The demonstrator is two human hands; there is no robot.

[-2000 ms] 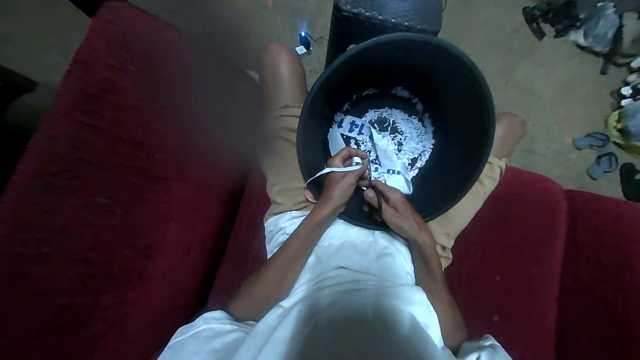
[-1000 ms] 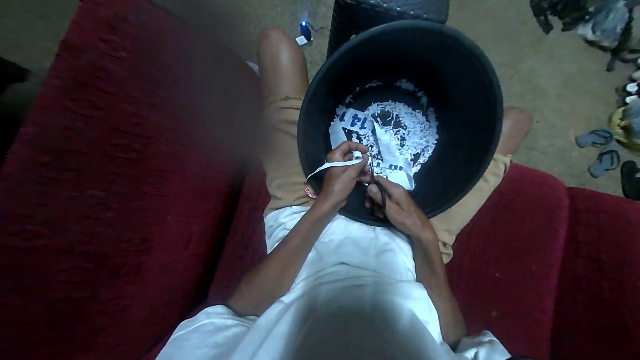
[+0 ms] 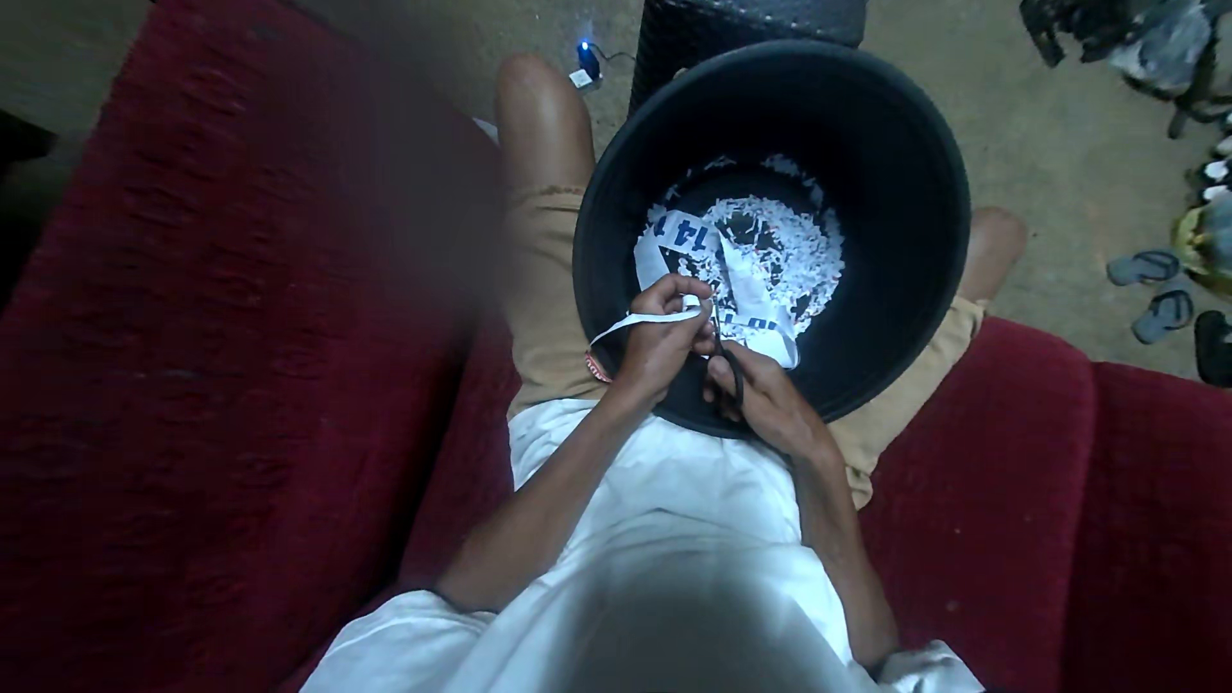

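A large black plastic bucket stands between my knees, with white shredded paper inside. My left hand pinches a narrow white strip over the near rim; the strip's tail hangs leftward across the rim. Dark-handled scissors are in my right hand, their blades pointing at the fingertips of the left. A wider white strip with blue printing lies folded in the bucket beyond and below both hands. Whether the blades are apart is too small to tell.
I sit on a red sofa. A black textured box or stool is behind the bucket. A small device with a blue light lies on the floor at left; grey flip-flops and plastic bags are at right.
Both hands stay at the bucket's near rim with the strip and scissors. The bucket's far side has tipped slightly between the earlier frames and now; little else differs.
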